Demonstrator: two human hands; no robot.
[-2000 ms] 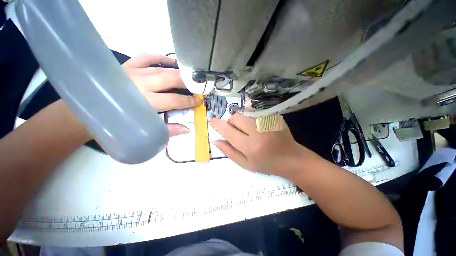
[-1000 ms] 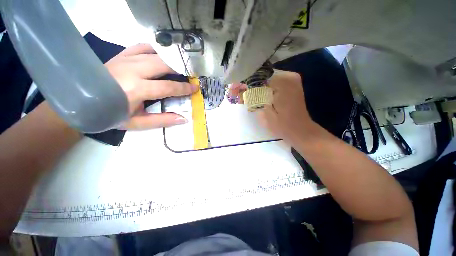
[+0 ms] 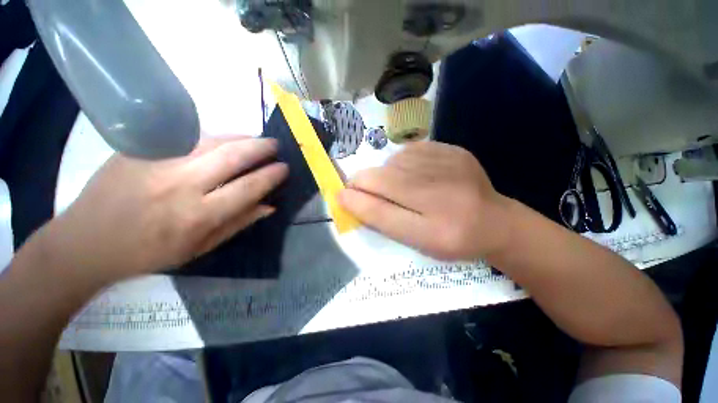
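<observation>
A black fabric panel [image 3: 264, 240] lies on the white table, left of the needle plate [image 3: 345, 130]. My left hand [image 3: 185, 205] is on it, fingers bent over its upper part. A yellow strip [image 3: 311, 153] lies slanted along the panel's right edge, its far end up and left. My right hand [image 3: 425, 201] has its fingertips closed at the strip's near end. The thumb is hidden. A grey, see-through-looking area [image 3: 303, 275] extends from the panel over the ruler marks; I cannot tell if it is cloth or shadow.
The sewing machine head [image 3: 512, 31] is overhead, with a cream knob [image 3: 408, 120] beside the needle area. A dark fabric pile [image 3: 500, 118], black-handled shears [image 3: 602, 189] and a slim dark tool [image 3: 656, 208] lie right. A grey arm [image 3: 130, 86] is close at upper left.
My left hand has come nearer with the black panel, now more exposed. The strip has tilted from nearly upright to slanted. My right hand has moved from beside the knob to the strip's near end.
</observation>
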